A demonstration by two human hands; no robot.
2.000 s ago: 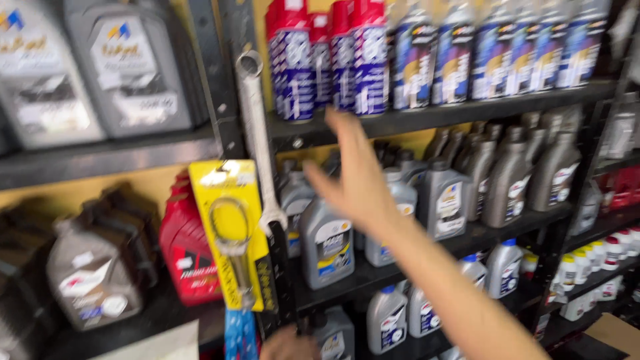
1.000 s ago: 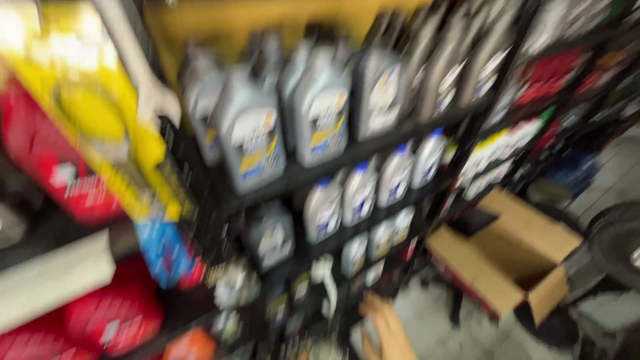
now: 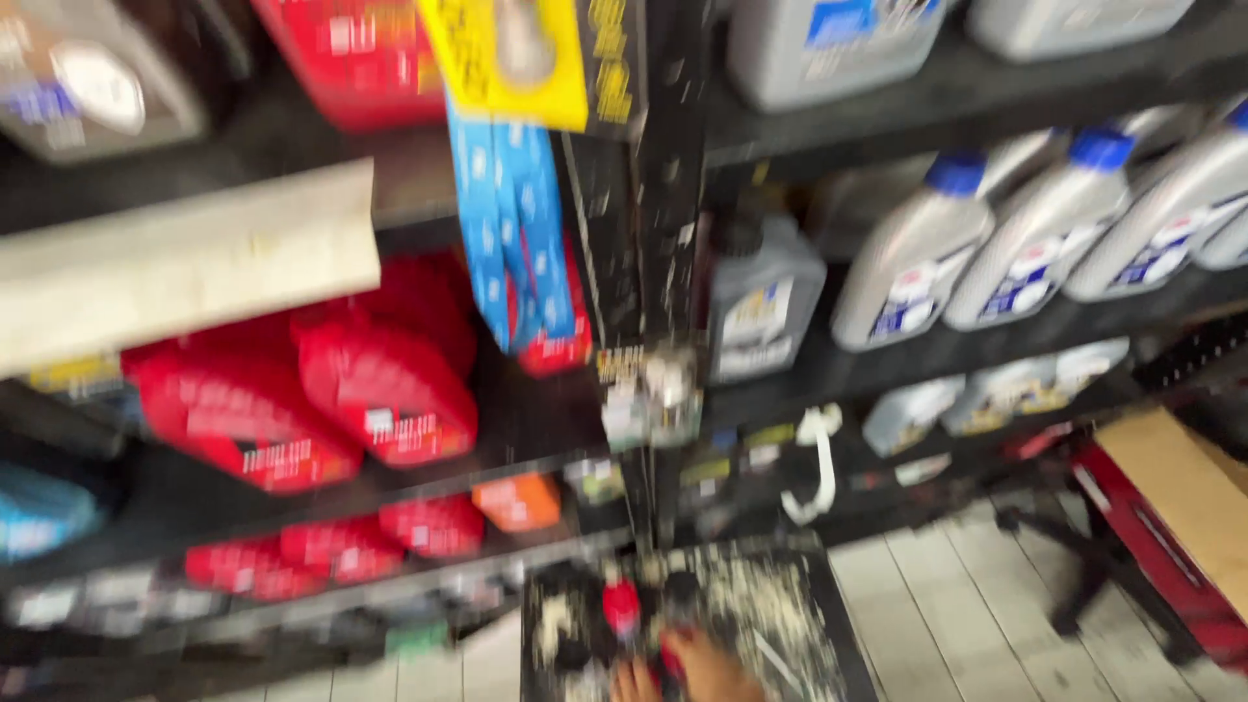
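Observation:
Both of my hands are low in the head view, over a worn black surface [image 3: 780,604] with pale patches. My right hand [image 3: 717,668] touches a small red item [image 3: 673,651]; blur hides whether its fingers are closed around it. Close beside it on the left is my left hand [image 3: 636,681], its fingers partly cut off by the lower edge. Just above the hands stands a small container with a red top [image 3: 621,604]. A thin white stick-like thing [image 3: 777,655] lies to their right.
Black shelves hold red jugs [image 3: 385,380], silver bottles with blue caps [image 3: 916,263] and a grey bottle [image 3: 765,302]. A blue strap [image 3: 512,224] and a white hook [image 3: 824,468] hang near the upright post [image 3: 668,214]. An open cardboard box [image 3: 1180,487] is at right, above the tiled floor.
The view has swung down from the upper shelves to the low black surface. My right hand, raised before the spray cans two seconds ago, is now low beside my left hand.

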